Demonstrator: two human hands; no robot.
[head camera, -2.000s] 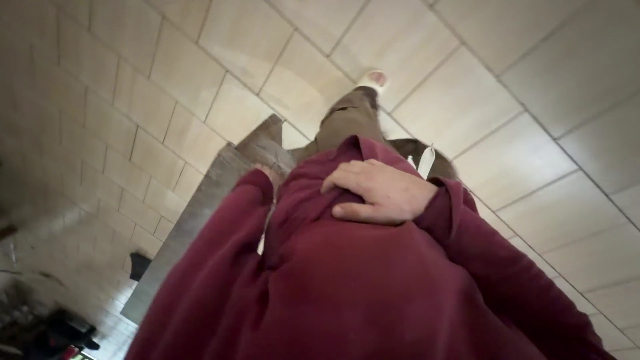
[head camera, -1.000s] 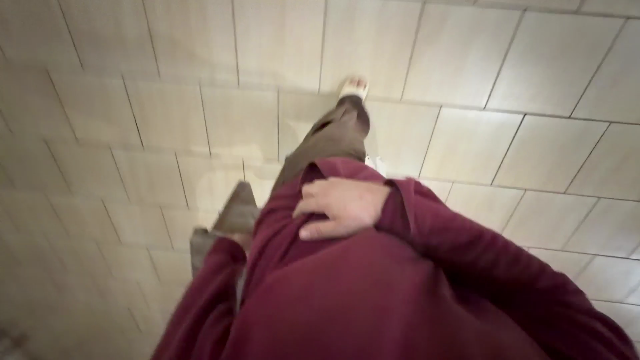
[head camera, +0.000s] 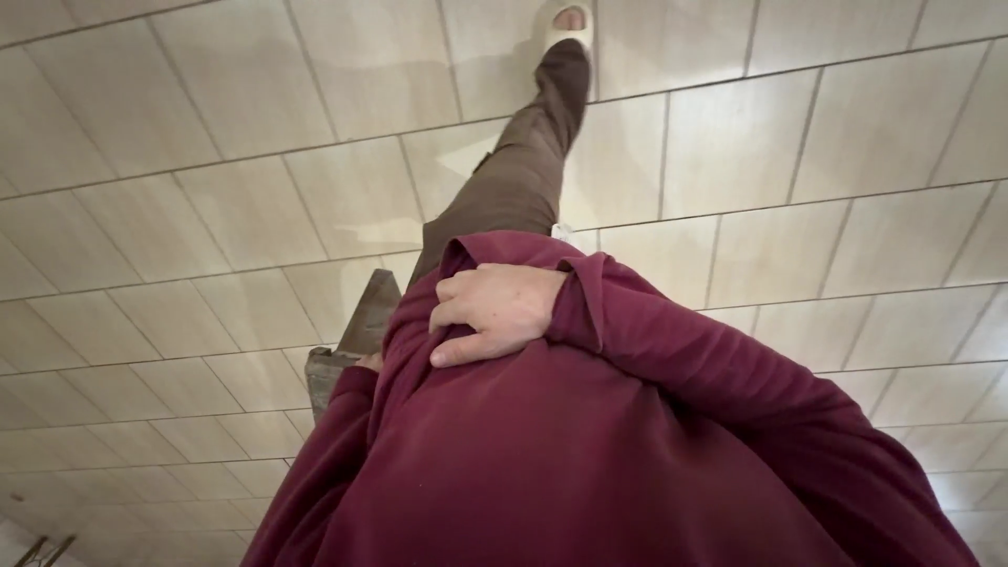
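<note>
Across the front of a maroon sweatshirt (head camera: 551, 441) lies my right hand (head camera: 500, 311), palm down. Its fingers are slightly bent and spread, and nothing shows between them. At my left side, my left hand (head camera: 370, 362) is mostly hidden by its sleeve and the sweatshirt. It is at a grey-brown wooden object (head camera: 366, 319) with a pointed end and a blocky edge, which stays beside the hand through the frames. The grip itself is hidden, and the rest of the object is behind my left sleeve.
Beige tiles (head camera: 732, 150) cover the floor. One leg in brown trousers (head camera: 512, 181) reaches forward, its foot in a cream open-toed slipper (head camera: 568, 27). Thin dark rods (head camera: 55, 551) show at the lower left corner. A small white piece (head camera: 561, 232) sticks out by the sweatshirt hem.
The view has turned and shifted over the floor. Less of the wooden object shows than two seconds ago, and the dark items at lower left are out of view. My right hand stays on the sweatshirt.
</note>
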